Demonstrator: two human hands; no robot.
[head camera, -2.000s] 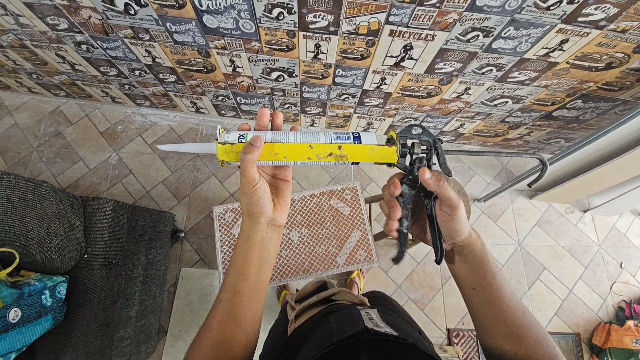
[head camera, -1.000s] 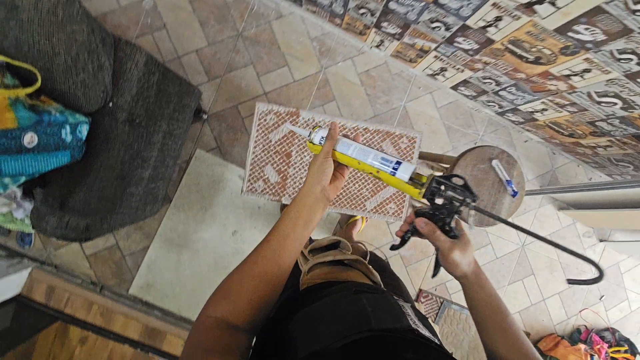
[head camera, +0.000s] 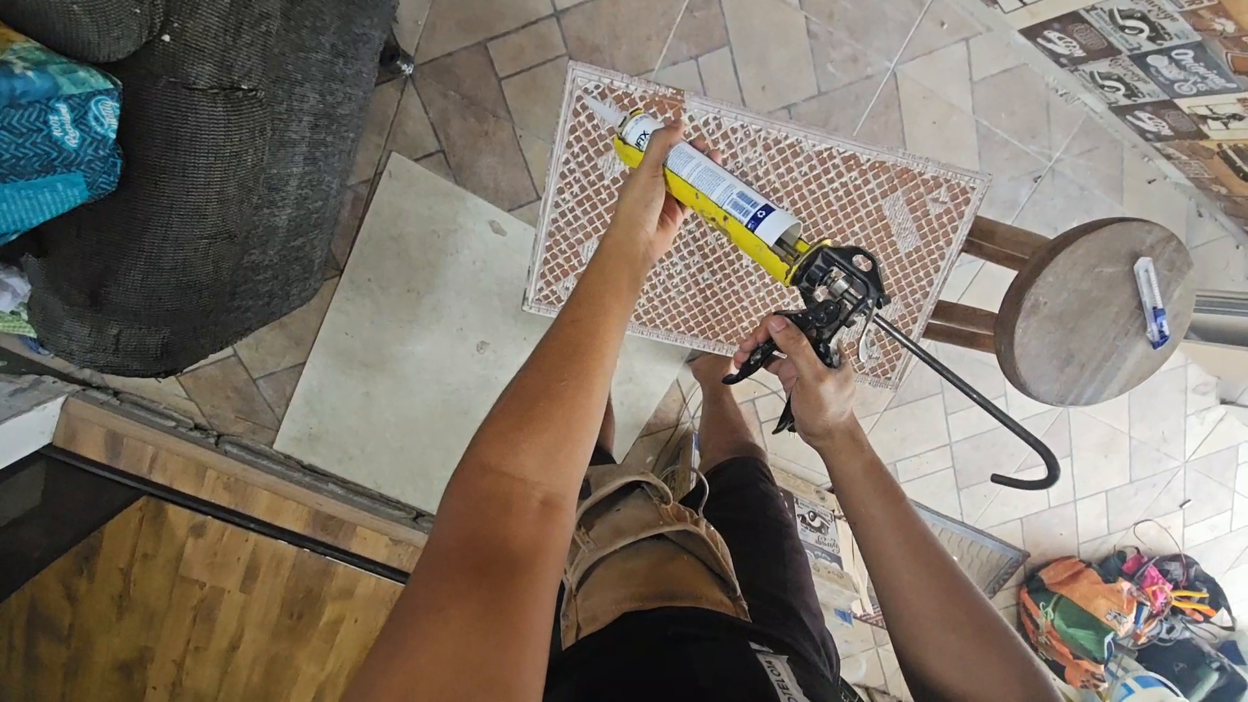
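Observation:
A yellow caulking gun (head camera: 721, 216) with a white sealant cartridge (head camera: 726, 185) lies across both my hands, its pale nozzle (head camera: 602, 109) toward the upper left. My left hand (head camera: 655, 200) grips the front of the yellow frame and the cartridge from below. The black handle and trigger (head camera: 814, 336) are in my right hand (head camera: 804, 375), and the hooked metal rod (head camera: 975, 400) sticks out behind toward the lower right. Behind the gun, lower down, is a tile or mat with a back of brown and white grid (head camera: 829, 166).
A round wooden stool (head camera: 1072, 312) at right bears a utility knife (head camera: 1150, 302). A pale slab (head camera: 419, 322) lies on the tiled floor, left of my legs. A dark sofa (head camera: 205, 185) stands at upper left, with a blue bag (head camera: 68, 136). Bags with tools (head camera: 1092, 614) sit at lower right.
The view has swung down and left from the poster-patterned wall to the floor. The gun, level two seconds ago, now slants from upper left to lower right, with both hands still on it.

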